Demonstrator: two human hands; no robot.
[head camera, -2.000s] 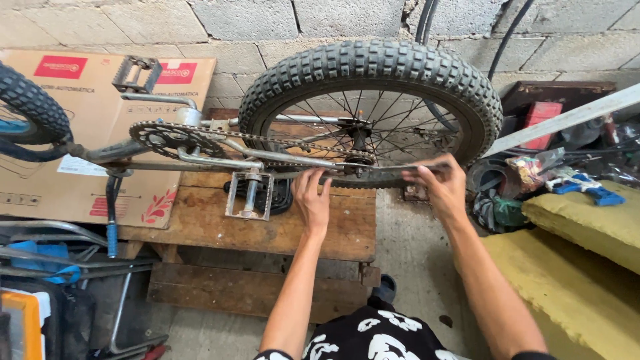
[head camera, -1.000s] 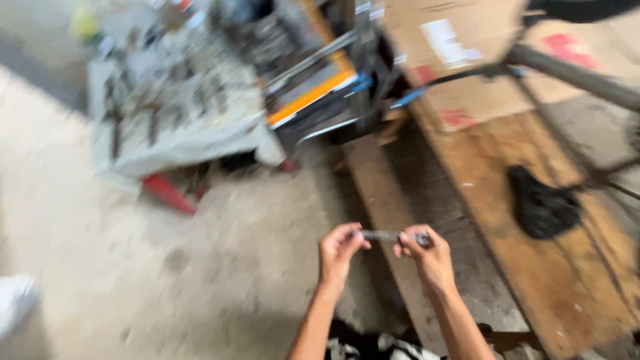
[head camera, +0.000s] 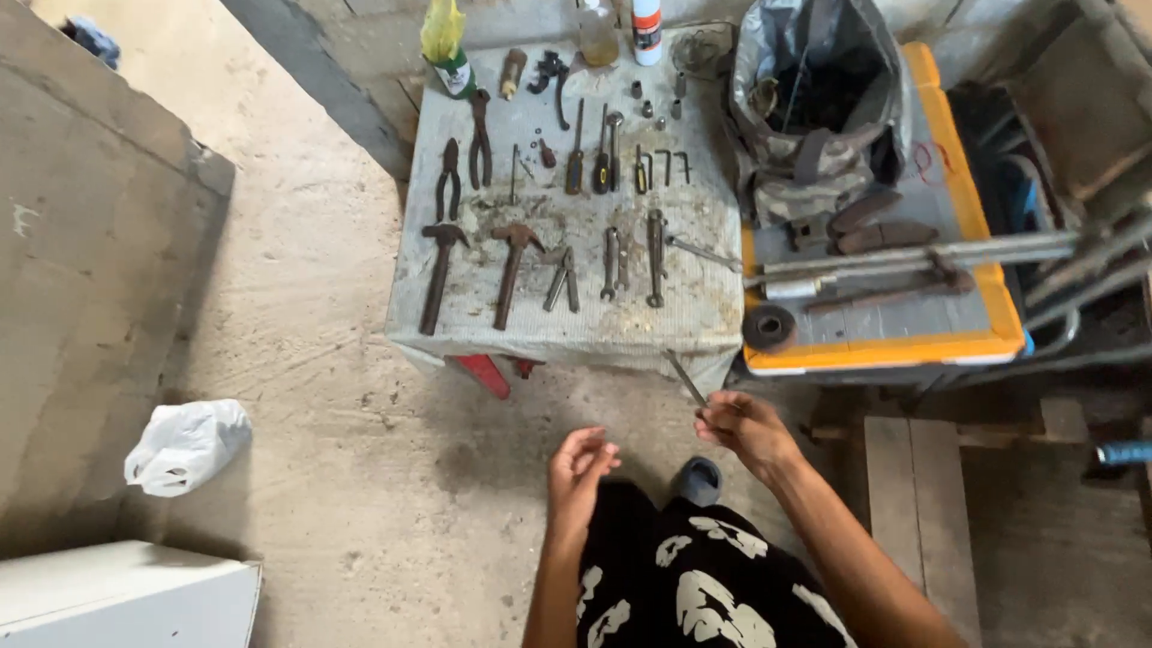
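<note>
My right hand (head camera: 742, 432) grips a slim metal tool (head camera: 687, 378), probably a wrench, which points up toward the front edge of a cloth-covered table (head camera: 558, 335). Nothing is in my left hand (head camera: 579, 463), whose fingers are loosely curled and apart in front of the table. On the cloth lie two hammers (head camera: 438, 279) (head camera: 511, 277), pliers (head camera: 448, 180), screwdrivers (head camera: 574, 148), hex keys (head camera: 664, 166), sockets (head camera: 647, 109) and several wrenches (head camera: 656, 261). A folding multi-tool (head camera: 563, 281) lies between the hammers and the wrenches.
Right of the table, an orange-edged surface (head camera: 976, 198) holds a grey bag (head camera: 819, 99), a tape roll (head camera: 769, 328) and metal bars (head camera: 909, 261). A wooden bench (head camera: 918, 504) stands at lower right. A white plastic bag (head camera: 187, 447) lies on the floor at left, near a white box (head camera: 126, 594).
The view has swung from the bicycle to the tool table. Both hands held the metal tool one second ago; now the left hand has let go and only the right holds it.
</note>
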